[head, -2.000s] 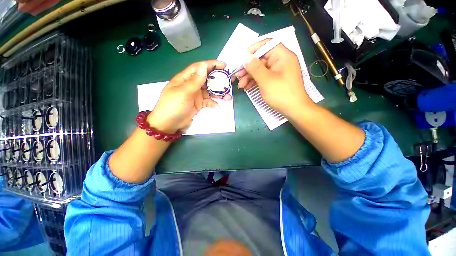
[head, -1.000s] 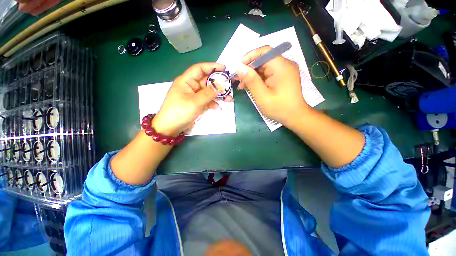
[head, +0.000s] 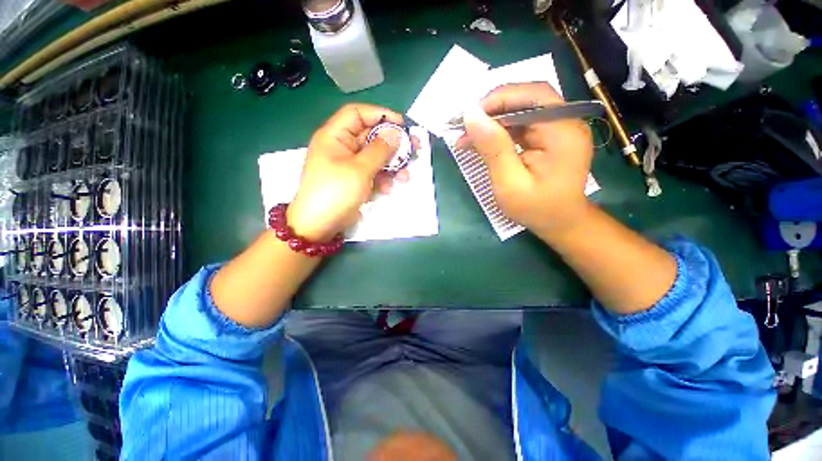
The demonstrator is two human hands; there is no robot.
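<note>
My left hand (head: 338, 176), with a red bead bracelet at the wrist, holds a round watch head (head: 390, 147) with a silver rim and pale face. My left thumb lies over part of the face. My right hand (head: 536, 162) holds grey tweezers (head: 563, 112) like a pen, with the rear end pointing right. The tweezer tips are near the watch head's right side; whether they touch it or hold anything is too small to tell. A lined strip sheet (head: 487, 194) lies partly under my right hand. Plain white paper (head: 415, 212) lies under my left hand.
Stacked clear trays (head: 135, 212) with watch heads stand at left. A whitish bottle (head: 349, 56) and black round parts (head: 263, 78) are behind. A brass-coloured rod (head: 604, 96), crumpled white tissue (head: 680, 45), a black bundle (head: 721, 149) and a blue fixture (head: 798, 214) are at right.
My right hand and the tweezers have moved right, away from the watch head, and the tweezers lie flatter. My left hand still holds the watch head. The whole view has shifted slightly.
</note>
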